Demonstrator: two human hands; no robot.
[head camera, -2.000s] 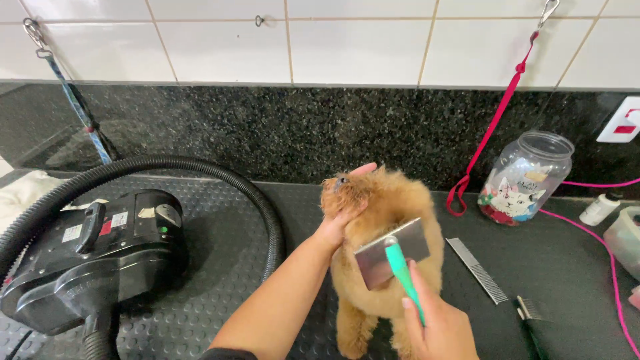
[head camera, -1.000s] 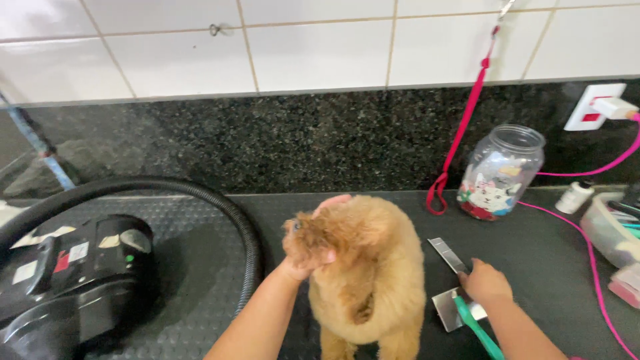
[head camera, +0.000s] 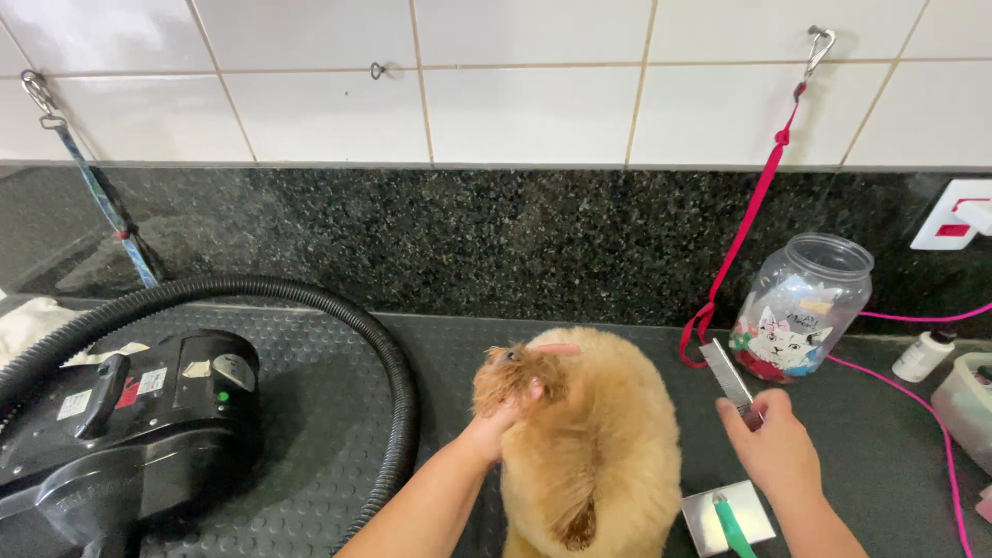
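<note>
A fluffy tan dog (head camera: 597, 434) stands on the black rubber mat, its head turned to the left. My left hand (head camera: 496, 422) is closed around the dog's muzzle, the fingers partly hidden by fur. To the right of the dog, my right hand (head camera: 775, 442) grips one end of a metal grooming comb (head camera: 725, 375) between thumb and fingers, its teeth end pointing up and left. Below that hand lies a slicker brush (head camera: 727, 518) with a green handle, its flat metal head beside the dog.
A black pet dryer (head camera: 155, 418) and its ribbed hose (head camera: 399, 387) occupy the left side. A clear plastic jar (head camera: 806, 306), a red leash (head camera: 748, 225), a small white bottle (head camera: 924, 356), a pink cord (head camera: 914, 395) and a plastic container (head camera: 965, 403) are at right.
The slicker brush, earlier in my right hand, now lies on the mat. My right hand has taken hold of the comb and lifted it. My left hand remains on the dog's muzzle.
</note>
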